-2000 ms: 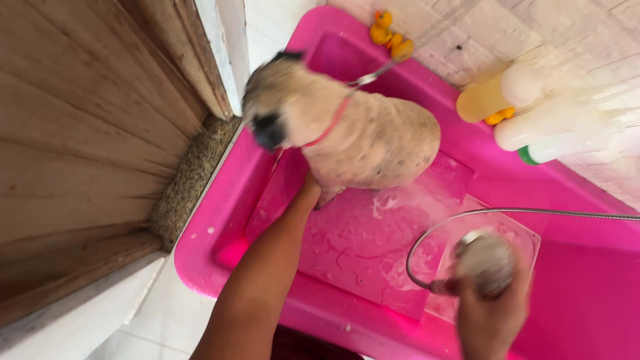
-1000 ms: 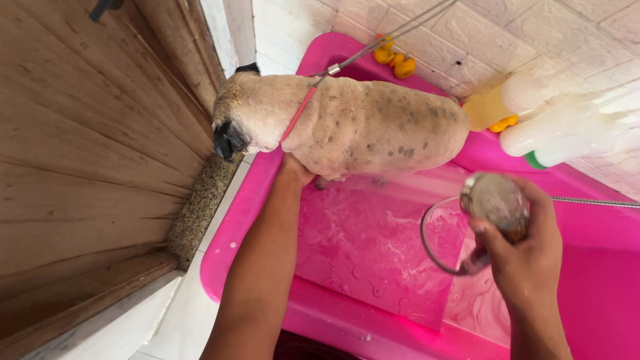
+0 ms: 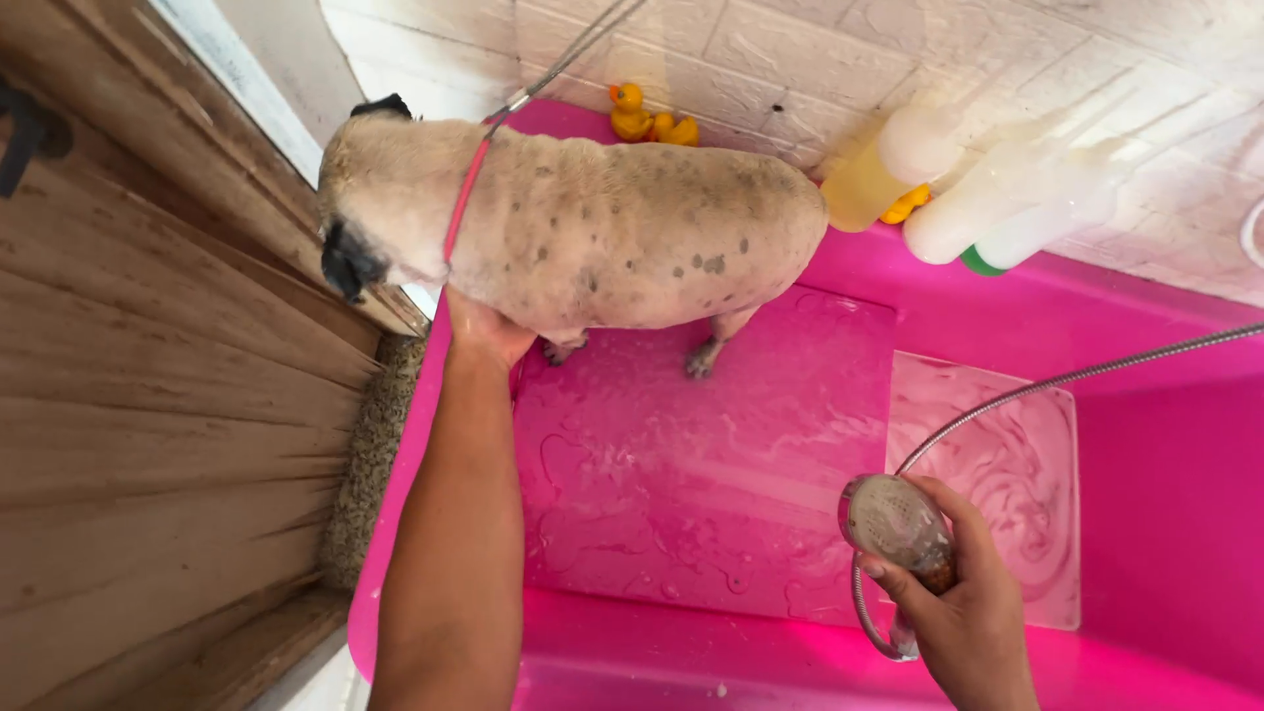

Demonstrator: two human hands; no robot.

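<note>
A wet, pale dog with dark spots and black ears point(image 3: 632, 232) stands in a pink plastic tub point(image 3: 1165, 474), its head at the left end. Round its neck runs a red-and-metal cable loop point(image 3: 466, 202) that leads up out of view. My left hand point(image 3: 484, 331) is under the dog's neck and chest, its fingers mostly hidden by the body. On the right, my right hand point(image 3: 963, 602) grips a handheld shower head point(image 3: 899, 528), its face turned up and left, with water spraying toward the dog. A metal hose point(image 3: 1076, 373) curves from it to the right edge.
Yellow rubber ducks point(image 3: 632, 114) and several bottles point(image 3: 869, 183) stand on the tub's far rim against the white brick wall point(image 3: 790, 59). A wooden door point(image 3: 178, 395) is close on the left, beside a speckled stone strip point(image 3: 380, 454). Milky water lies in the tub's lower right part.
The dog's body has turned from slanting into the tub to lying nearly level across the view. Both hands keep their hold. The view has shifted closer.
</note>
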